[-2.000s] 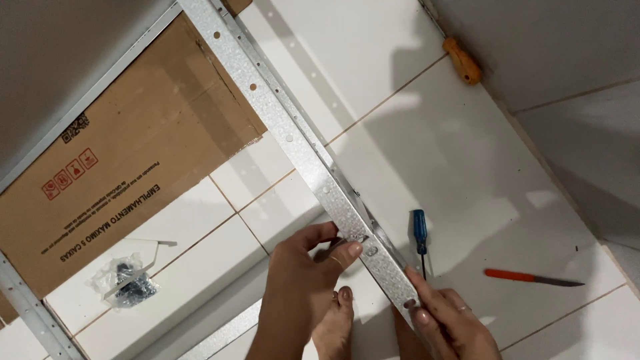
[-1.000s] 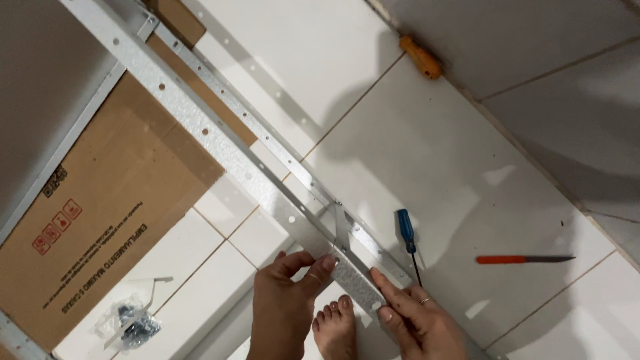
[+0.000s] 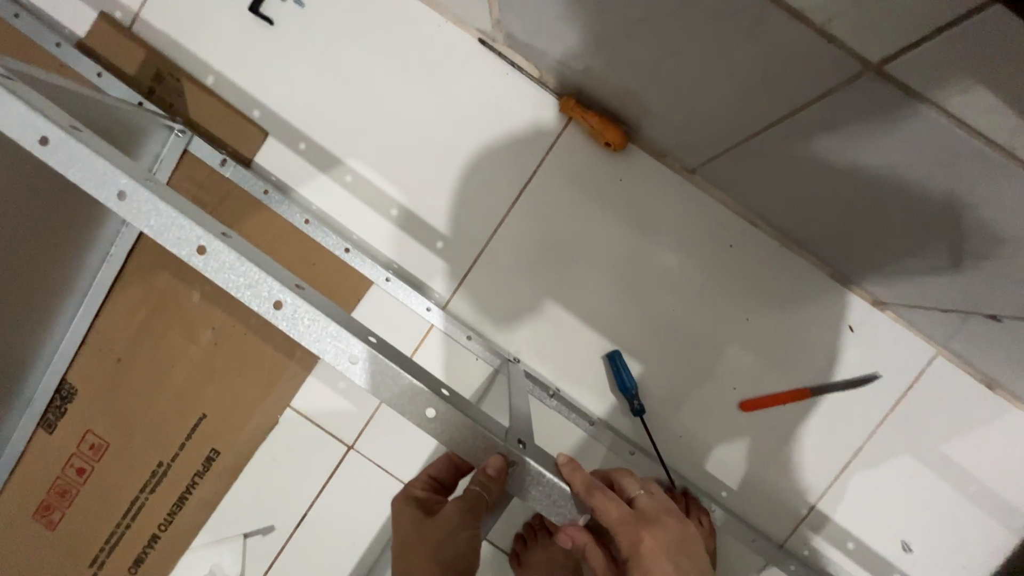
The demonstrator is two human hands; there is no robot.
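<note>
A galvanized metal angle post (image 3: 240,276) with a row of holes runs diagonally down to my hands. My left hand (image 3: 448,508) has its thumb and fingers on the post's edge, close to a bolt at the foot of a metal brace (image 3: 520,404). My right hand (image 3: 632,520), with a ring on one finger, grips the post near its lower end. Behind it, a second perforated post (image 3: 388,280) lies parallel, joined by the brace. Whether my left fingertips hold a small part is hidden.
A blue screwdriver (image 3: 622,382), an orange-handled knife (image 3: 776,399) and an orange-handled screwdriver (image 3: 594,124) lie on the white tiles. Flat cardboard (image 3: 200,352) lies beneath the frame at left, beside a metal shelf panel (image 3: 48,240). Bare feet (image 3: 534,548) are below the hands.
The view has shifted, with more of the frame's upper left now showing. Both hands stay at the post's lower end; the second post and brace show more plainly than two seconds ago.
</note>
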